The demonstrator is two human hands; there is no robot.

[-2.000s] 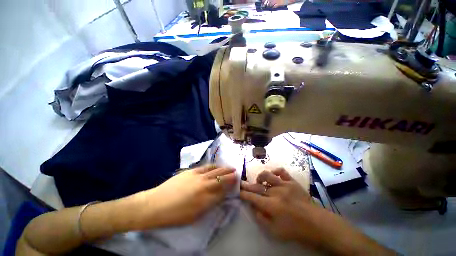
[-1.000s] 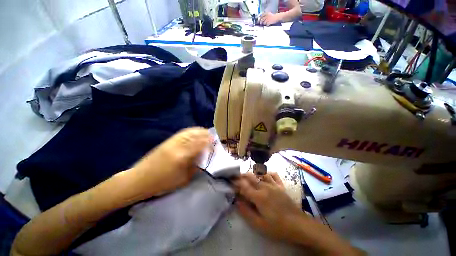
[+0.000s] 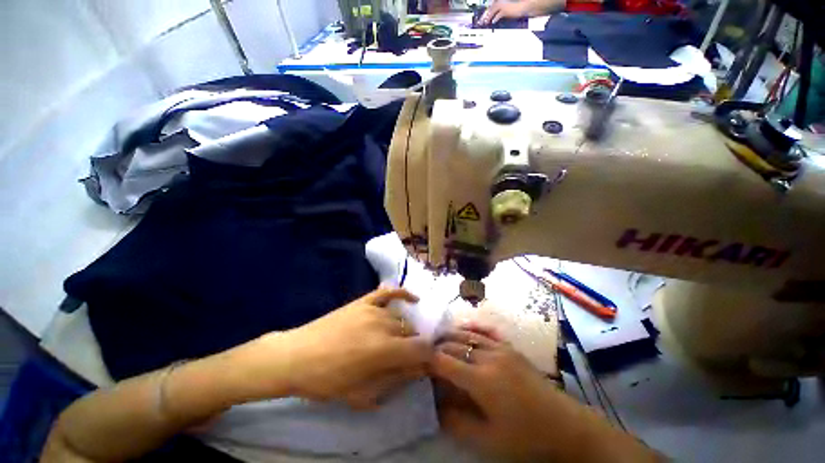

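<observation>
The navy garment panel [image 3: 235, 262] lies over the table left of the machine head. White cloth [image 3: 344, 429] shows under and in front of my left hand, and a piece of it [image 3: 389, 258] runs up beside the needle area. My left hand [image 3: 362, 348] is on the white cloth, fingers bent, fingertips meeting my right hand. My right hand [image 3: 493, 371] lies on the cloth just in front of the presser area, fingers together. The cream sewing machine [image 3: 588, 190] stands over this spot. The needle and foot are not clearly visible.
An orange-red tool [image 3: 583, 298] and a slim blue stick [image 3: 581, 287] lie on pale pieces right of the needle area. A navy and white bundle [image 3: 149, 158] is heaped at left rear. Another person's hand [image 3: 507, 11] is at the table behind.
My left hand has come down from its raised position and moved right to the cloth beside my right hand. The white cloth in front has been spread lower. The view has shifted slightly.
</observation>
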